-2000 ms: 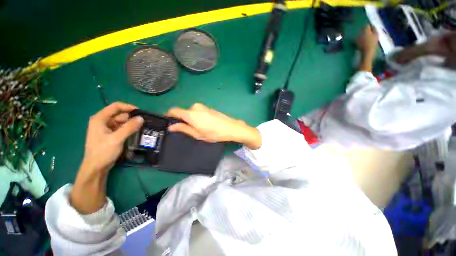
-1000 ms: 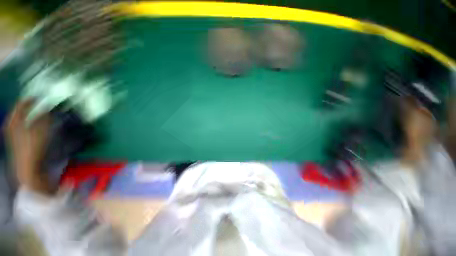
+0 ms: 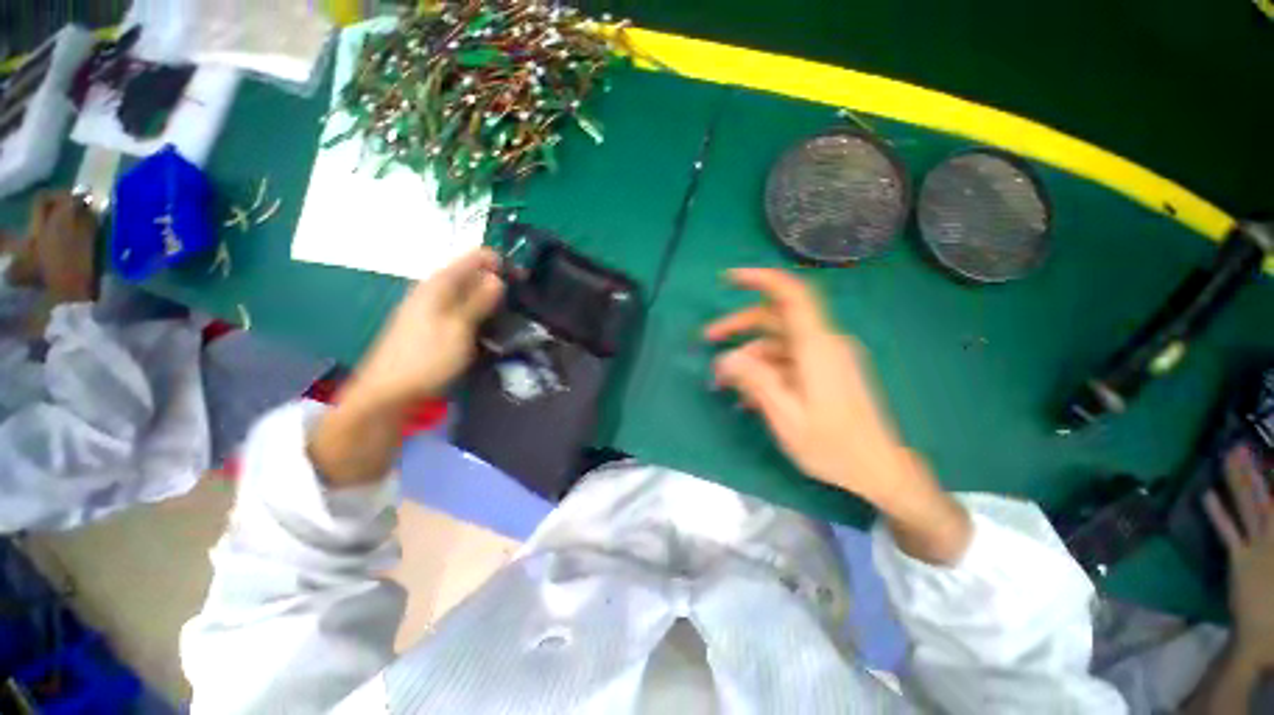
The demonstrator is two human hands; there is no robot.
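A black handheld unit lies at a slant left of centre, its open window end pointing away from me. A small silvery patch shows on it, blurred. My left hand holds the unit's left edge near the window end. My right hand is in the air over the green mat, right of the unit, with fingers apart and nothing seen in it. Two round screw trays sit side by side beyond my right hand. A pile of wired leads lies beyond my left hand.
A pale sheet lies under the leads. A blue parts bin stands at far left by a neighbour's hand. A black electric screwdriver and a black box on a cord lie at right. Another hand shows at the right edge.
The view has swung left since the oldest frame. Two seconds ago both hands were on a unit; now only my left hand holds one and my right hand is off it, open.
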